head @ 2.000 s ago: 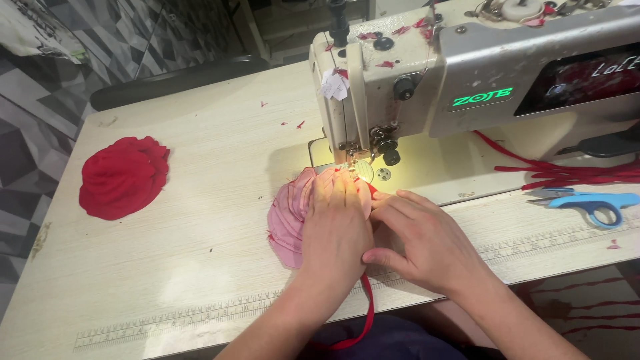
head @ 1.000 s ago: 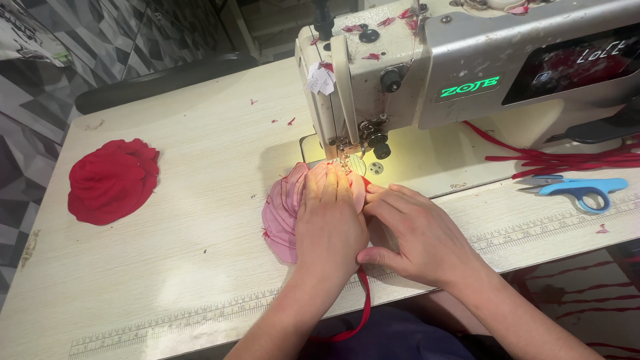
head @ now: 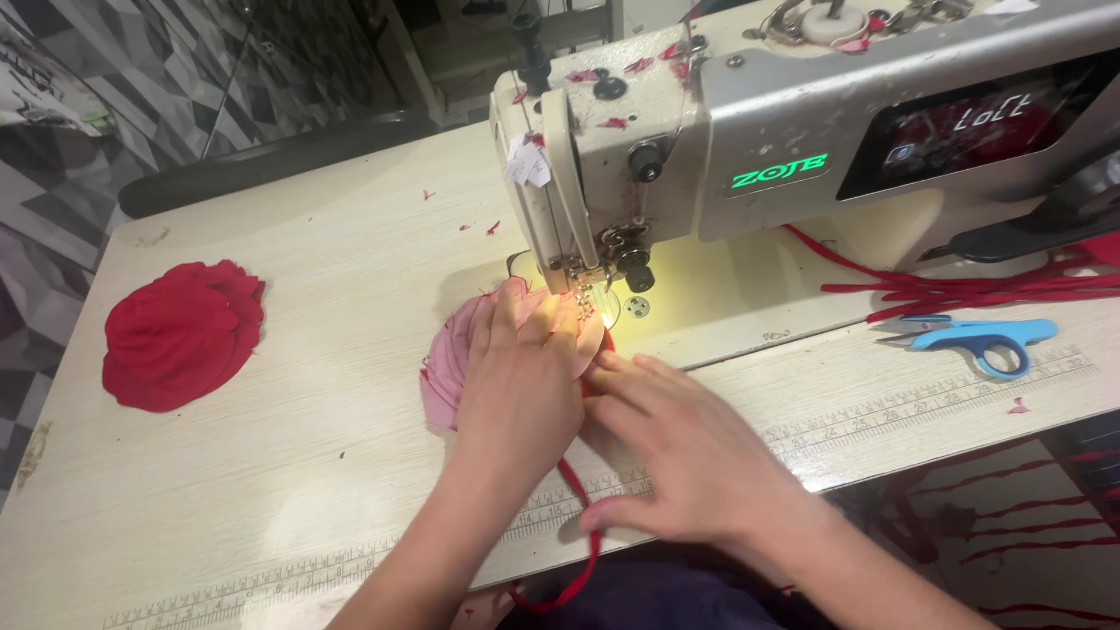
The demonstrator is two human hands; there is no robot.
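Note:
Under the needle area of a Zoje sewing machine (head: pixel 604 114) lies a gathered pink fabric piece (head: pixel 448 357), round in outline. My left hand (head: pixel 525 385) presses flat on it with the fingers pointing at the presser foot. Close beside it on the right, my right hand (head: pixel 674 437) has its fingertips at the fabric's edge, on a narrow red fabric strip (head: pixel 573 479). That strip hangs down between my hands and over the table's front edge. Whether the right fingers pinch the strip is hard to tell. The needle itself is not clearly visible.
A gathered red fabric piece (head: pixel 179 337) lies on the table at the left. Blue-handled thread snips (head: pixel 989 337) rest at the right, beside a bundle of red strips (head: pixel 962 287). A printed ruler scale (head: pixel 884 422) runs along the front edge. Small red scraps lie about.

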